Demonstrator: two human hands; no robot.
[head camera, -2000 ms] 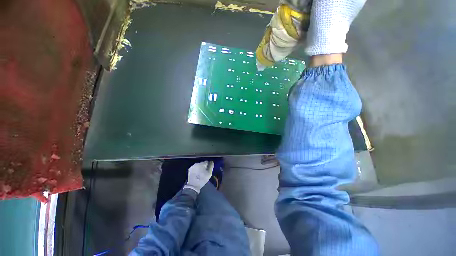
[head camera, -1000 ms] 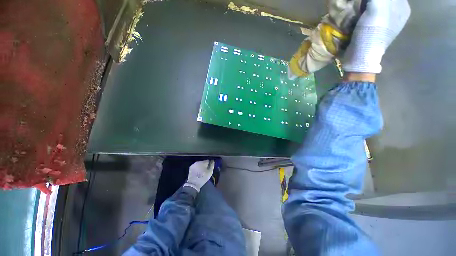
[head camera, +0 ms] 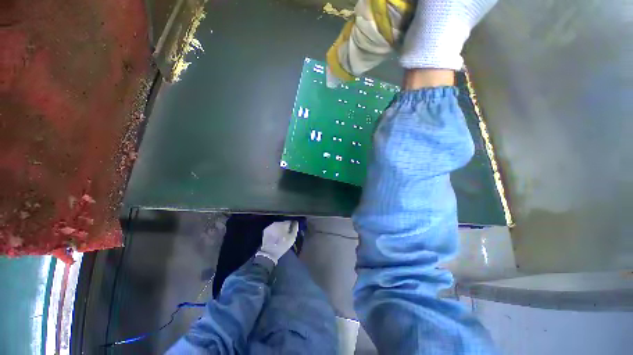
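Observation:
A green circuit board (head camera: 330, 132) with small white pads lies tilted on the dark green surface (head camera: 215, 125). My right hand (head camera: 448, 28), in a white glove, is at the top edge, partly cut off. It grips the off-white and yellow wrapped spray gun (head camera: 368, 41), whose tip is over the board's upper left corner. My right sleeve covers the board's right part. My left hand (head camera: 279, 240), in a white glove, rests low by my lap below the bench edge; its fingers look curled, and whether it holds anything cannot be told.
A crusted red-brown flap (head camera: 62, 132) hangs at the left. Yellowish residue lines the booth's left edge (head camera: 187, 45) and right edge (head camera: 489, 149). A grey wall (head camera: 562, 139) stands at the right. A thin blue cord (head camera: 142, 338) shows at the lower left.
The gun and my right hand moved right along the board's top, then back left to its upper left corner. The board shows slightly further right in view. My left hand has stayed low.

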